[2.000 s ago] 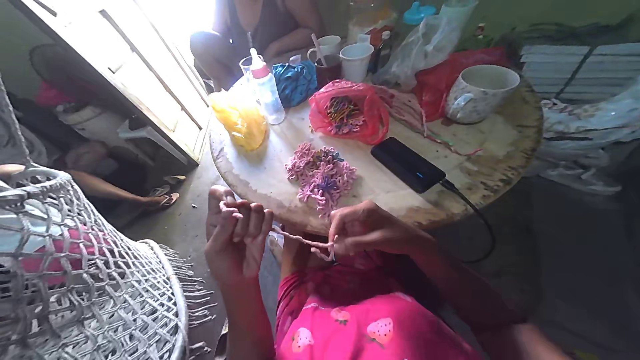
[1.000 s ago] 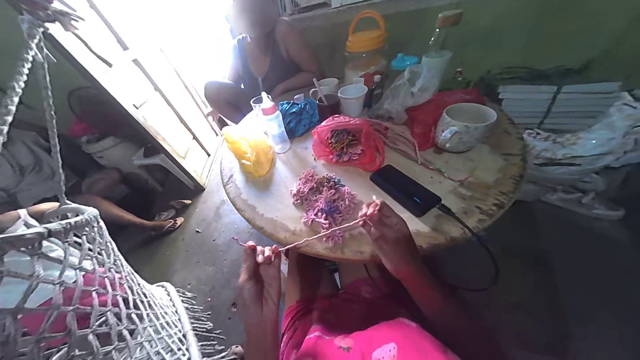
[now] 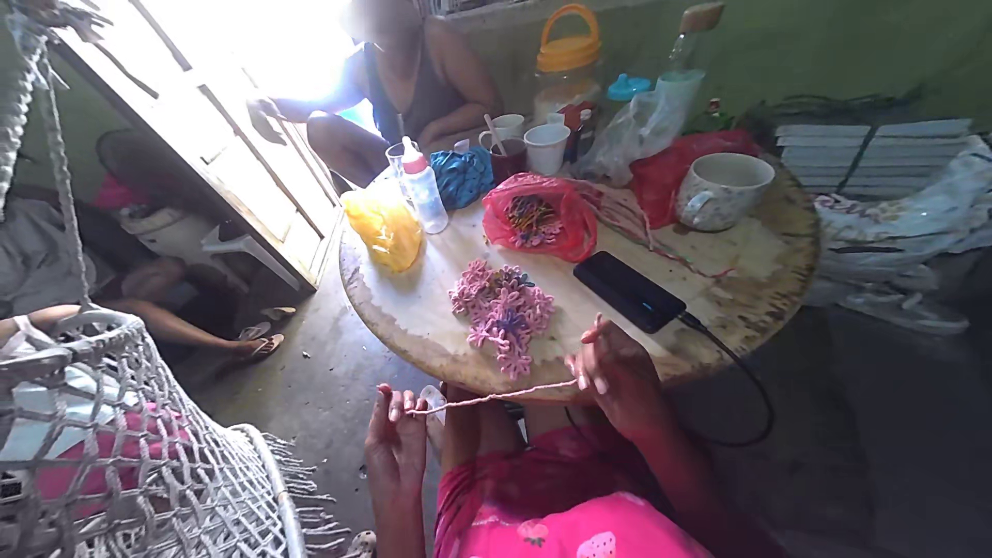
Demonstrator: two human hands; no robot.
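Observation:
A thin pink cord is stretched between my hands, just off the near edge of the round table. My left hand pinches one end, palm up, and my right hand pinches the other, slightly higher. Beyond the cord lies a pile of pink flower shapes made of cord, with a few blue and dark ones among them. Farther back, an open red plastic bag holds more coloured flower pieces. Several pink and white strands trail from beside it across the tabletop.
The round table also bears a phone with a cable, a floral mug, a yellow bag, a baby bottle and white cups. A netted cord hammock chair hangs at left. A person sits beyond the table.
My hands have moved apart from their close position two seconds ago, and the cord now spans between them. The view has tilted up, showing more beyond the table.

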